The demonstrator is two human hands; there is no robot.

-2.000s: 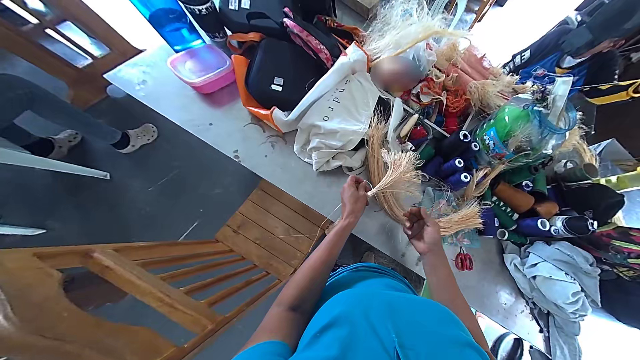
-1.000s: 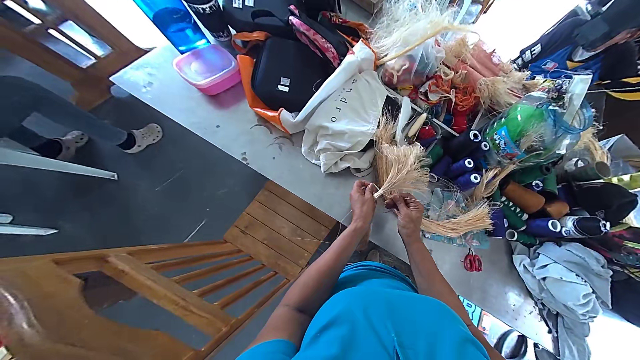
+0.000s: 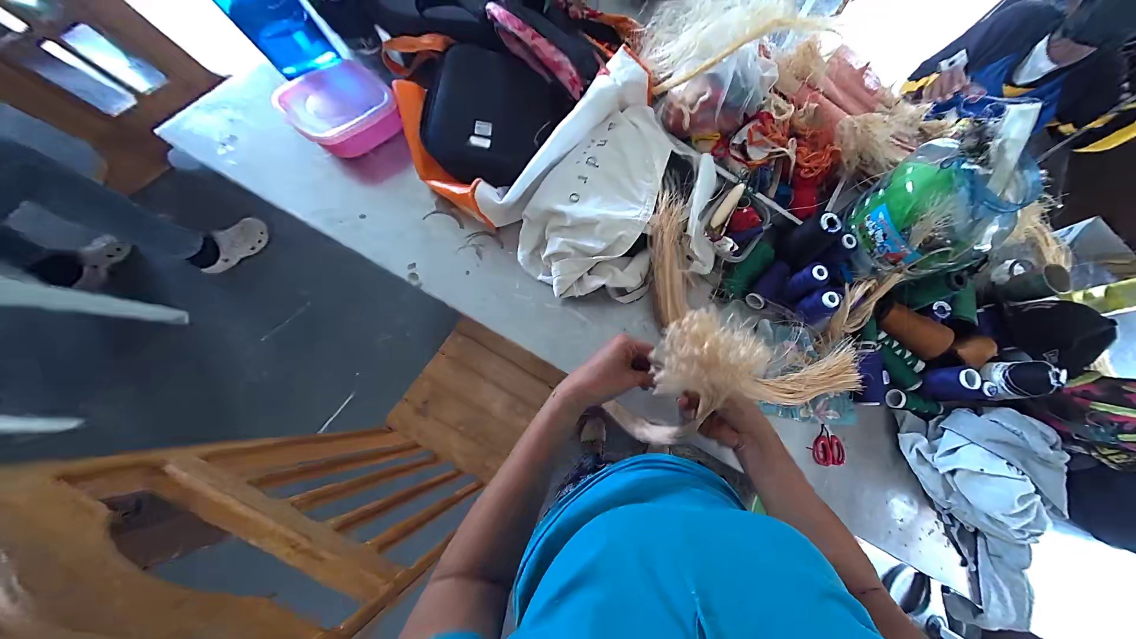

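A bundle of pale natural fiber [image 3: 710, 355] is held between my hands at the table's near edge, its frayed tuft turned up. My left hand [image 3: 612, 368] grips its left side, fingers curled. My right hand [image 3: 729, 419] holds the lower right side, where some strands hang in a loop toward my shirt. Part of the fingers is hidden by the fiber. Another straw-colored fiber bundle [image 3: 812, 377] lies just right of the tuft, and a longer tan bundle [image 3: 667, 257] lies beyond it. Red-handled scissors [image 3: 828, 447] rest on the table to the right of my right hand.
On the grey table [image 3: 355, 204] stand a pink plastic container [image 3: 342, 111], a black case [image 3: 493, 111], a cream cloth bag [image 3: 595, 204] and several thread spools [image 3: 816, 302]. A wooden chair [image 3: 293, 506] is at the left. A person's legs [image 3: 133, 217] show far left; another person [image 3: 1021, 62] is upper right.
The held fiber's tuft pointed away to the upper right a second ago; now it is bunched up over my hands, with strands looping below. My right hand has come in close to my left since two seconds ago.
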